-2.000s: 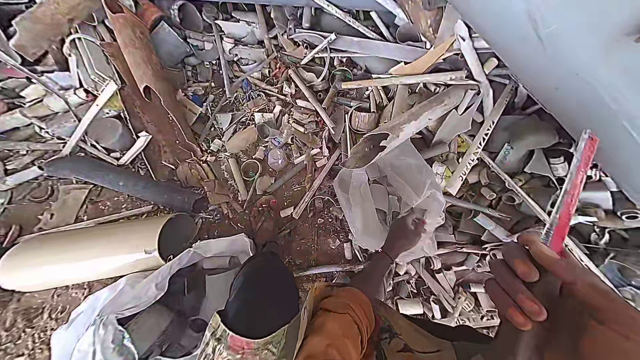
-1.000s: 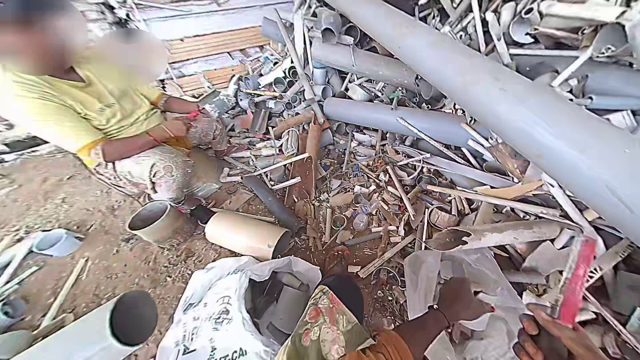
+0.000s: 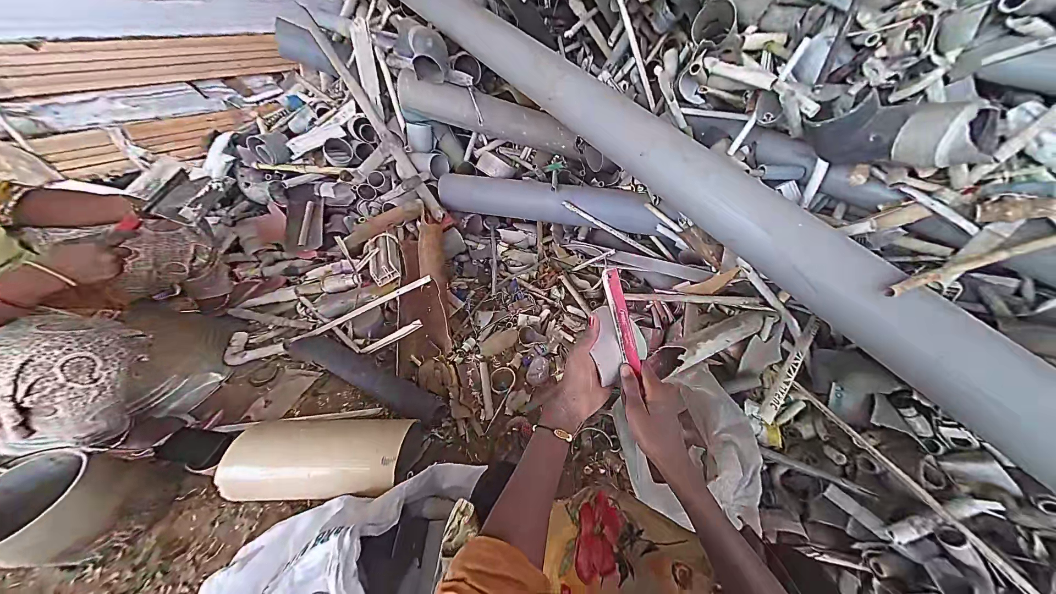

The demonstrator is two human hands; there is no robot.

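My left hand (image 3: 577, 379), with a bracelet at the wrist, holds a pale grey piece of plastic (image 3: 609, 342) near the middle of the view. Against the right side of this piece lies a tool with a long red handle or bar (image 3: 624, 322), gripped from below by my right hand (image 3: 656, 408). What kind of tool it is cannot be told. Below my right hand a translucent plastic bag (image 3: 726, 429) lies on the scrap. A white woven sack (image 3: 322, 536), open at the top, holds dark and grey pieces at the lower left of my arms.
A long grey pipe (image 3: 742, 214) slants across the scrap heap of broken pipes. A cream pipe piece (image 3: 318, 459) and a wide pipe ring (image 3: 49, 503) lie at left. Another person's hand (image 3: 87, 262) is at the left edge. Wooden planks (image 3: 140, 70) lie behind.
My left hand has moved from the plastic bag up to the middle and now holds the grey piece. My right hand has brought the red tool leftward against it. The view has shifted.
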